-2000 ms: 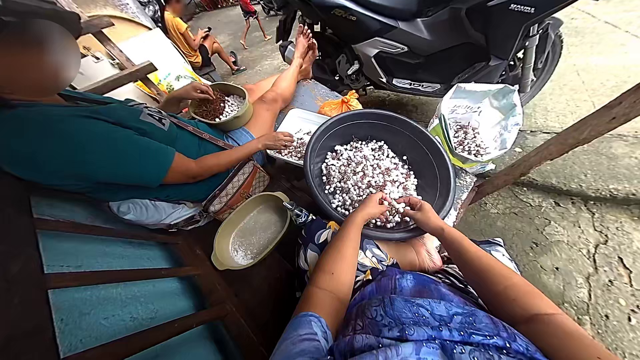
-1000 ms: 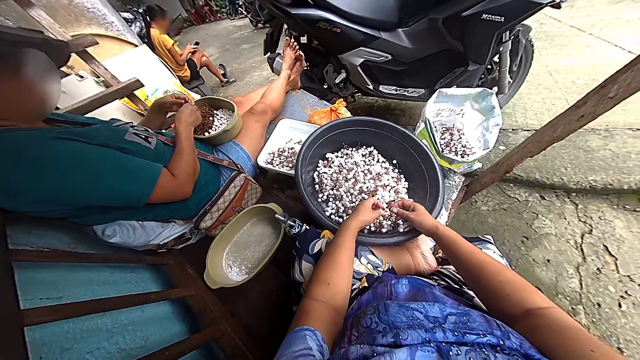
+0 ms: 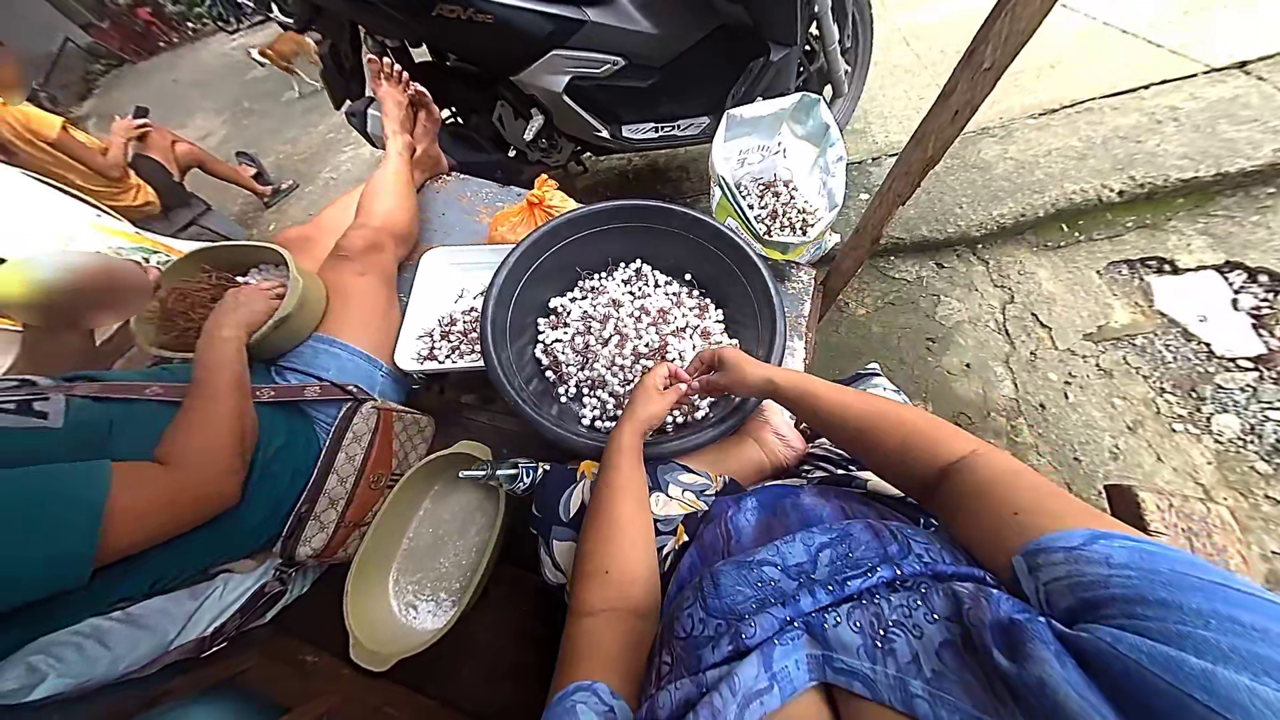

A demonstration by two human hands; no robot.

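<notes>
A round black plastic basin (image 3: 515, 330) holds a heap of small white balls with thin brown stems or wires (image 3: 630, 330). Over its near right part, my left hand (image 3: 655, 395) and my right hand (image 3: 728, 373) meet at the fingertips. Both sets of fingers are pinched together, on what seems a tiny piece; it is too small to make out. More of the stemmed balls lie in a white tray (image 3: 425, 290) to the left of the basin and in an upright printed sack (image 3: 728, 185) behind it on the right.
An oval olive dish (image 3: 365, 560) lies at lower left, beside a small glass bottle (image 3: 512, 474). A person on the left holds a similar bowl (image 3: 300, 315). An orange plastic bag (image 3: 530, 208), a parked motorcycle (image 3: 600, 70) and a slanting wooden post (image 3: 925, 140) stand around the basin.
The co-worker's hands were raised together at the bowl a second ago; one now reaches down into it. My hands remain close together over the basin. The view has shifted somewhat.
</notes>
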